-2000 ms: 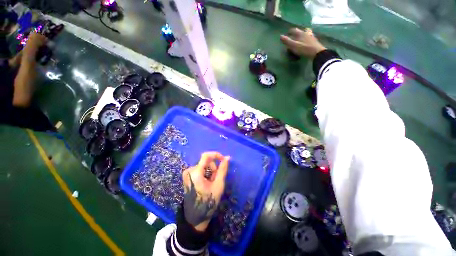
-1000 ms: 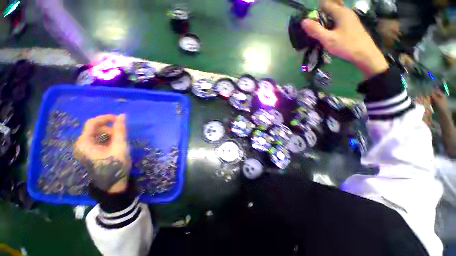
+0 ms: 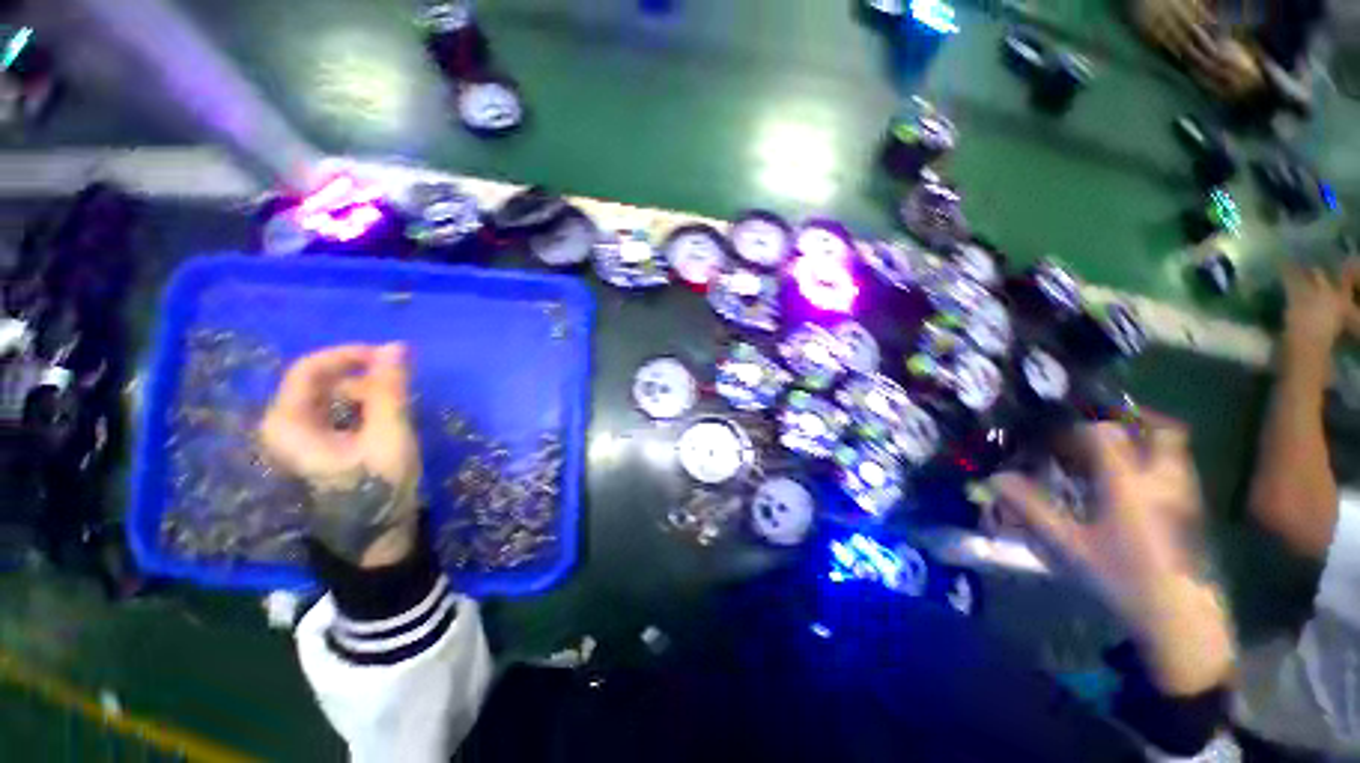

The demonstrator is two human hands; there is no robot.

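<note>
My left hand [image 3: 351,432] is over the blue plastic tray [image 3: 582,343], fingers curled around small silvery metal parts at the fingertips. Many loose metal parts [image 3: 507,499] lie in the tray. My right hand [image 3: 1126,522], motion-blurred, is low at the right with its fingers apart; nothing shows in it. Left of it, round LED circuit boards [image 3: 813,425] and pale discs with dark holes [image 3: 713,450] cluster on the dark table. One unit glows blue [image 3: 880,564] near the table's front edge, another pink [image 3: 825,283].
A green conveyor belt [image 3: 641,127] with a pale edge carries light units, one [image 3: 489,105] at upper left. A blurred pale post [image 3: 194,82] rises beyond the tray. Dark round housings [image 3: 60,395] lie at far left. Another person's arm [image 3: 1295,447] is at the right.
My right hand has come from the belt back down over the table and opened; it held a dark unit a second ago. A blue glow now shows near the front edge. The view has swung right.
</note>
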